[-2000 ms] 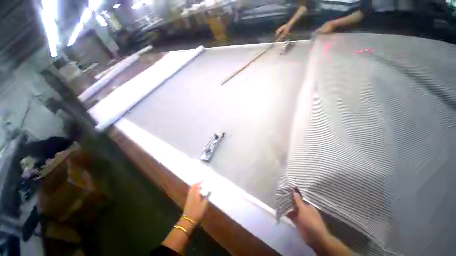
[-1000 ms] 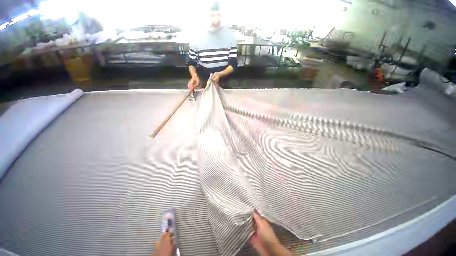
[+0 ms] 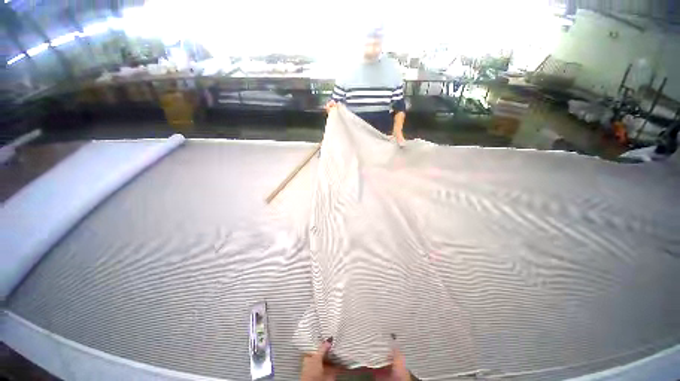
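A finely striped grey-beige fabric ply (image 3: 373, 260) stretches across the table, its front edge raised and bunched. My left hand (image 3: 317, 365) grips its left corner at the bottom of the view. My right hand (image 3: 399, 365) holds the same edge a little to the right; both hands are partly cut off by the frame. A shiny metal lay weight (image 3: 259, 341) lies on the striped cloth left of my left hand. A person (image 3: 369, 93) across the table holds the far edge up. A brown wooden stick (image 3: 292, 175) slants across the cloth near them.
A white roll (image 3: 97, 197) lies across the table's left end. A pale strip (image 3: 74, 351) runs along the front left edge. Cluttered benches (image 3: 253, 83) stand behind the person. More striped cloth covers the right side.
My left hand has left the metal weight and now grips the fabric corner beside my right hand. The other person's hands have moved apart along the far edge. The view has shifted left.
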